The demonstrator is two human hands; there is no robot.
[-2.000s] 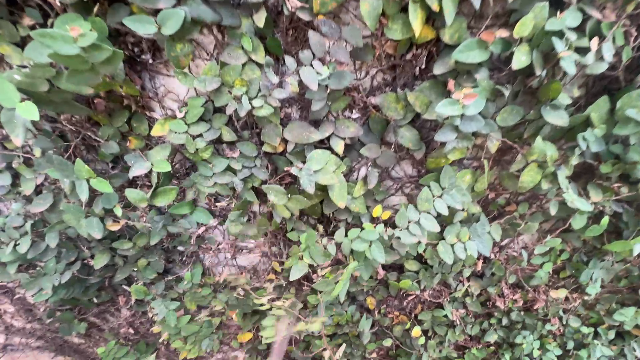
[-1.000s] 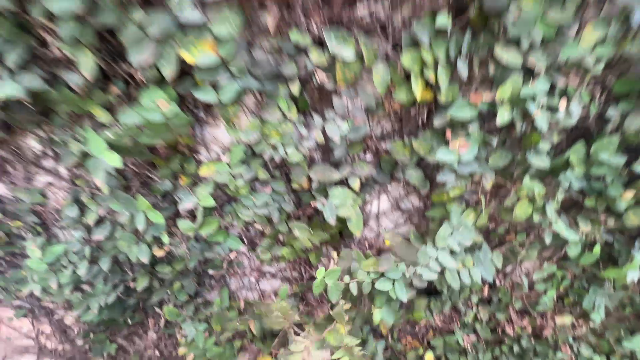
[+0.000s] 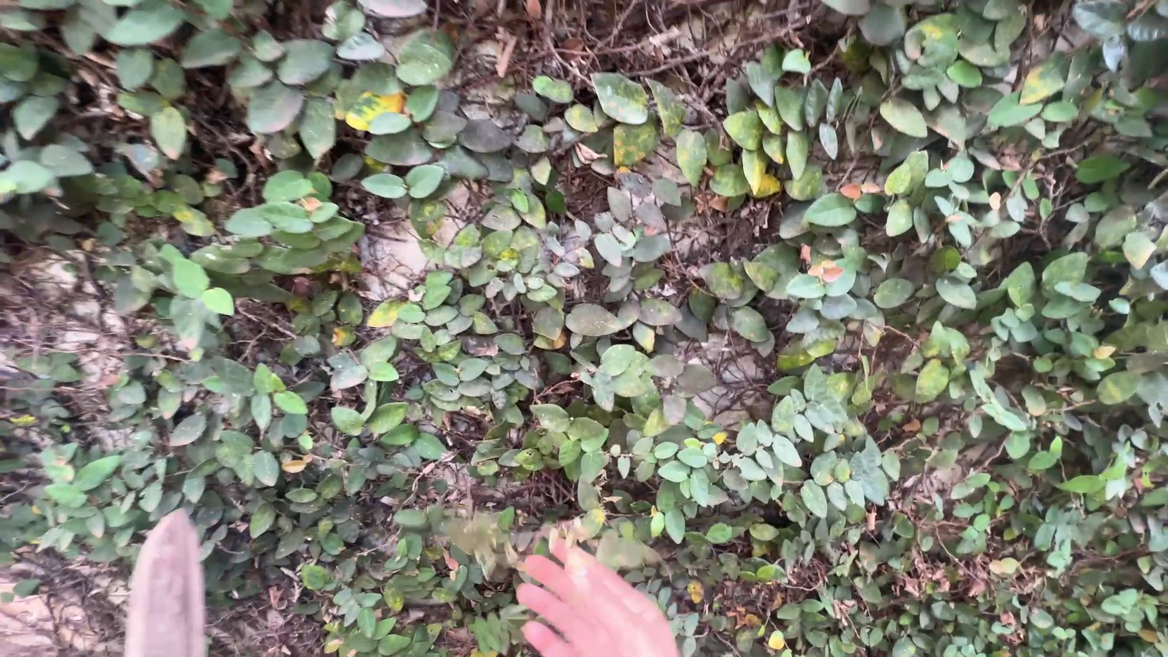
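My right hand [image 3: 598,607] is at the bottom centre of the head view, its fingers pointing up and to the left. Blurred leaves [image 3: 479,534] lie at and beside its fingertips; whether the fingers grip them cannot be told. At the lower left, a flat, pale, worn blade [image 3: 167,584] with a tapered tip points upward in front of the vine. Its handle is outside the frame, and my left hand is not visible. Climbing vine with small oval green leaves [image 3: 620,360] spreads over a wall, some leaves yellow or spotted.
Pale patches of the wall [image 3: 397,251] show between the leaves. Tangled brown stems [image 3: 675,41] run along the top. At the lower left is a thinly covered, pale patch [image 3: 32,611]. Denser small foliage [image 3: 1077,511] covers the right side.
My right hand has come into view at the bottom centre, and the pale blade now stands at the lower left. The view has shifted and is sharper than one second ago.
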